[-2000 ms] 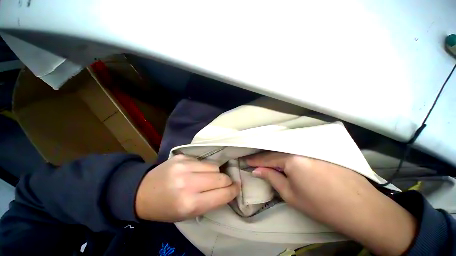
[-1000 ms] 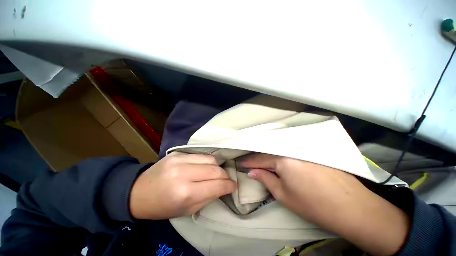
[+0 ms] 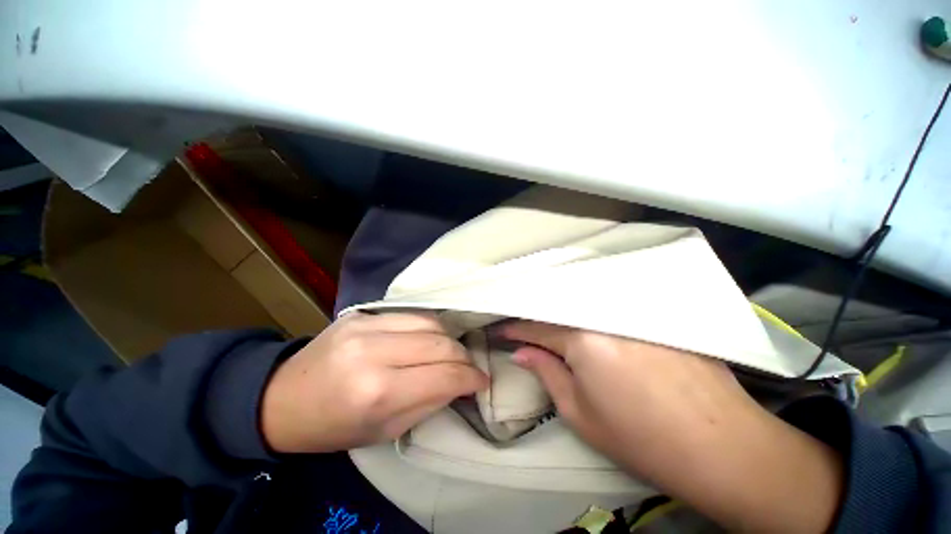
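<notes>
A cream-beige handbag [image 3: 584, 273] lies on my lap with its mouth open. My left hand [image 3: 375, 378] is at the left of the mouth, fingers pinching the beige lining [image 3: 513, 391] inside. My right hand [image 3: 615, 396] reaches into the mouth from the right, thumb and fingers on the same bunched lining. The fingertips of both hands are partly hidden in the folds. A bit of dark lettering shows at the lining's lower edge, too small to read.
A white table [image 3: 501, 94] runs across the top. A thin black cord [image 3: 905, 179] hangs over its edge, near a green-ended tool [image 3: 935, 35]. An open cardboard box [image 3: 156, 266] with a red strip stands at left. Grey-beige pieces with yellow edges [image 3: 886, 370] lie at right.
The view has shifted slightly, so the table edge sits a little differently. Both hands keep their places in the bag, and the lining between them has moved only slightly.
</notes>
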